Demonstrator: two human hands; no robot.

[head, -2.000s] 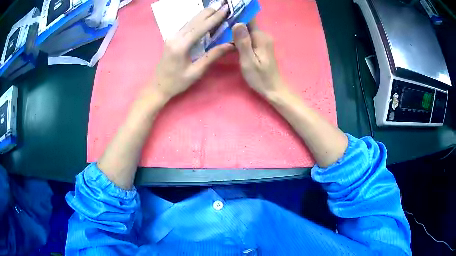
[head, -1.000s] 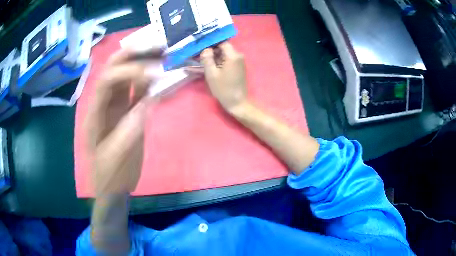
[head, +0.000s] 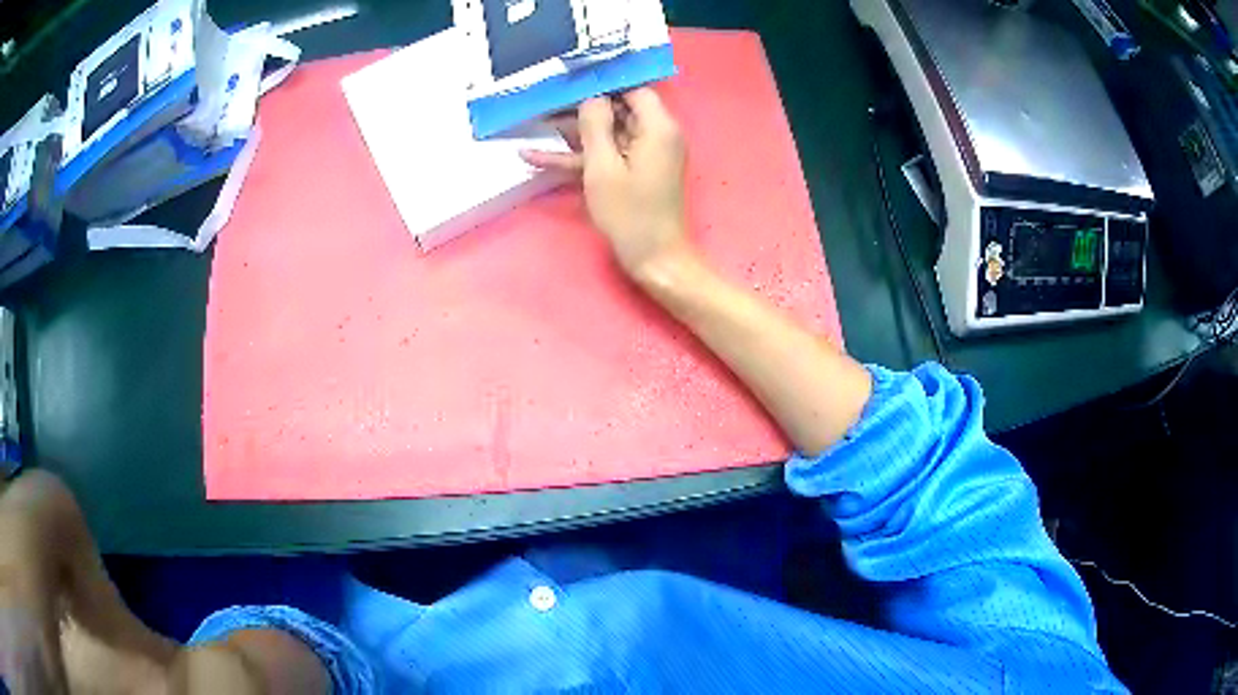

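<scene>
My right hand (head: 633,170) grips the blue lower edge of a printed sleeve (head: 570,68), white and blue with a dark device picture, at the top of the view. The sleeve's upper part is cut off by the frame. A plain white inner box (head: 455,149) lies tilted on the pink-red mat (head: 502,367), partly under the sleeve and my fingers. My left hand (head: 54,597) is at the lower left, off the mat, cut by the picture's edge; its fingers are not clear.
Stacks of blue-edged printed sleeves or boxes (head: 129,102) stand at the upper left with a white paper strip (head: 231,190) beside them. A digital scale (head: 1052,258) with green digits is on the right of the dark green bench (head: 122,394). A thin dark cord runs between mat and scale.
My left hand has left the work and moved down to the lower left edge. The white box is uncovered on the mat. My right hand keeps the sleeve, now slightly higher and further right than one second ago.
</scene>
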